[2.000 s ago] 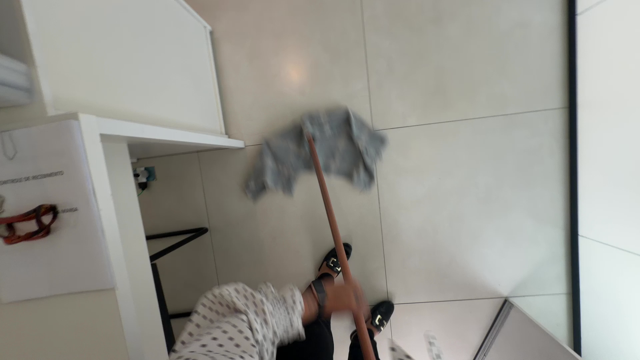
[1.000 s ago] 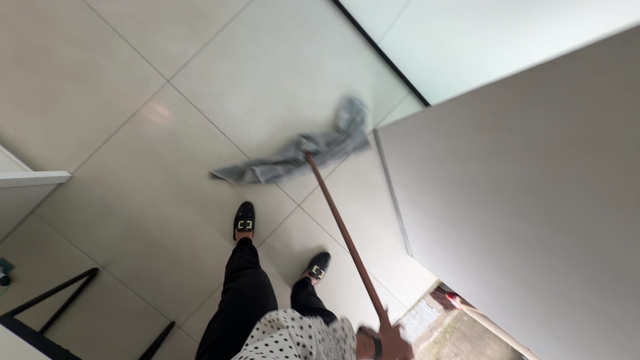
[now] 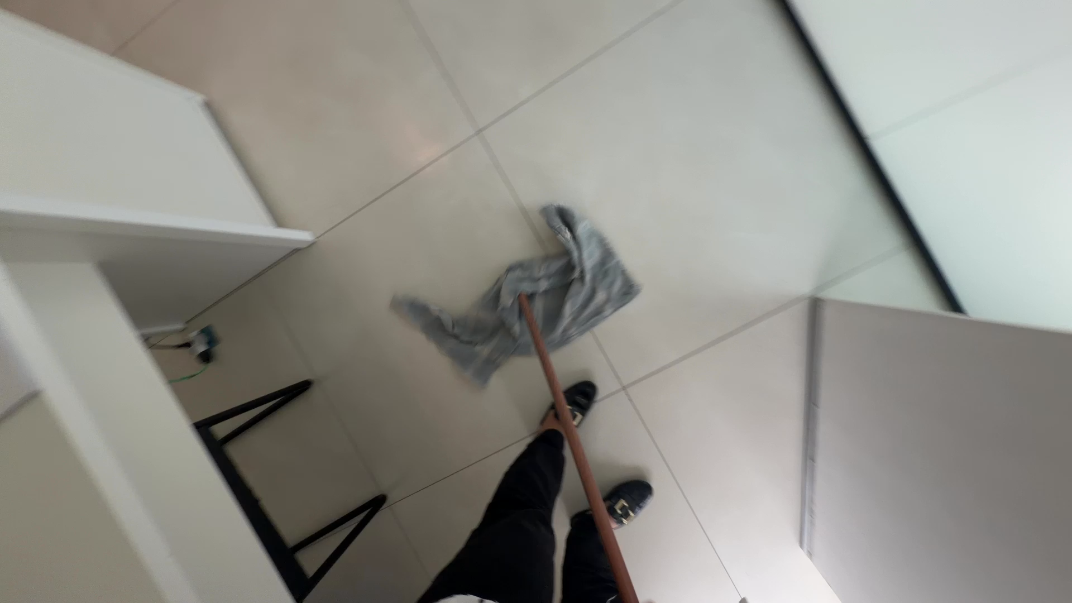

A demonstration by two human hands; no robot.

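A grey cloth [image 3: 578, 276] lies spread and creased on the tiled floor, slightly blurred. The lower end of a reddish-brown pole [image 3: 578, 452] meets it near its middle, and the pole runs down past my black buckled shoes [image 3: 628, 502] to the bottom edge of the view. Neither of my hands can be made out; at most a sliver of skin shows beside the pole at the bottom edge, too little to tell what it is.
White furniture [image 3: 159, 222] with a projecting edge stands at the left, above a black metal frame [image 3: 251, 502]. A small device with cables [image 3: 201, 343] is on the floor there. At the right are a black floor strip [image 3: 871, 151] and a grey panel [image 3: 938, 435].
The view has swung round, bringing the white furniture back in at the left. The hand seen on the pole in both earlier frames has dropped out of view. The cloth has changed shape.
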